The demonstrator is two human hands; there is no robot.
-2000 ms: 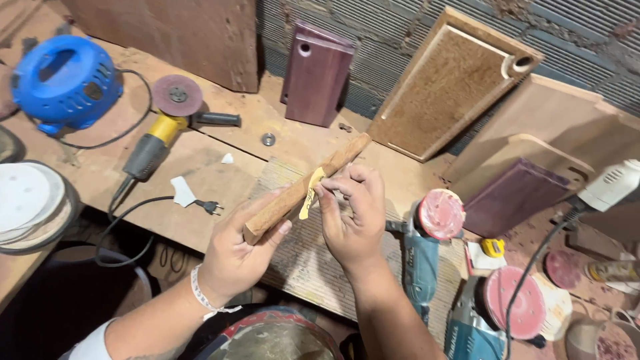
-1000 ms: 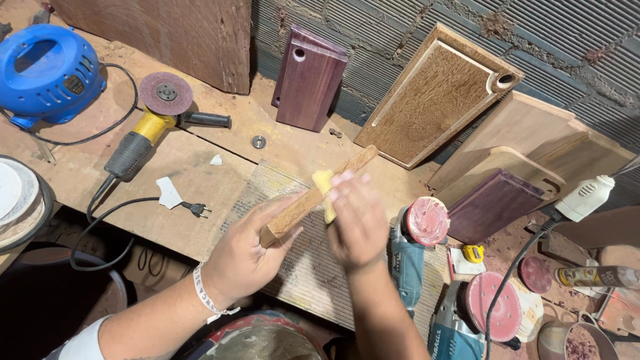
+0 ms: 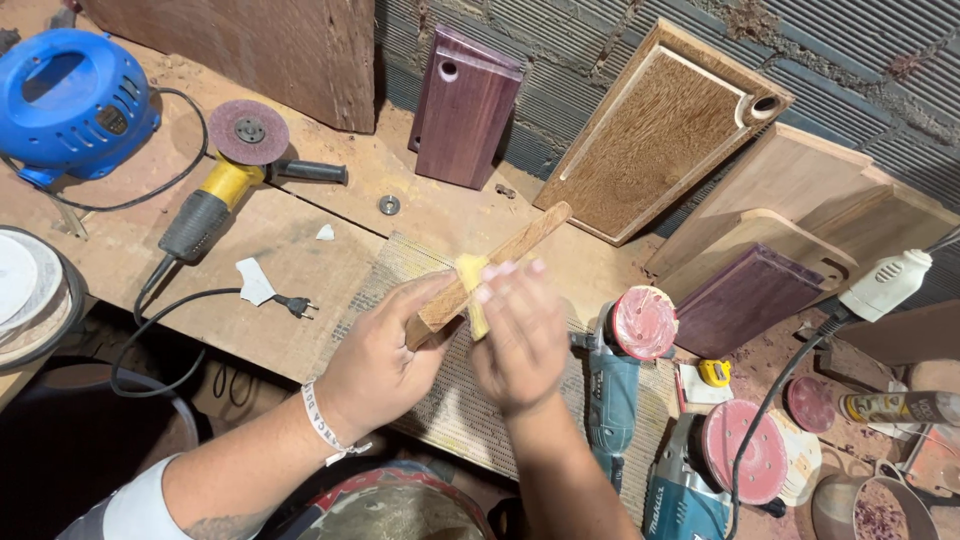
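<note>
My left hand [image 3: 386,360] grips the near end of a narrow wooden piece [image 3: 525,238], which slants up and to the right over a ribbed mat [image 3: 465,405]. My right hand [image 3: 525,330], blurred, presses a folded yellow sheet [image 3: 472,289], perhaps sandpaper, around the middle of the wood. Its fingertips lie on the sheet. The underside of the wood is partly hidden by my hands.
An angle grinder [image 3: 217,191] with a disc lies left, beside a blue power tool [image 3: 71,105]. Wooden boards [image 3: 652,135] lean on the wall. Teal sanders [image 3: 615,390], a yellow tape measure [image 3: 715,373] and a pot [image 3: 870,502] of shavings stand right. A metal washer [image 3: 389,205] lies behind.
My right hand, its fingers bent at the yellow sheet two seconds ago, now lies flatter over it, with fingers extended. My left hand still holds the wood. The view has shifted somewhat.
</note>
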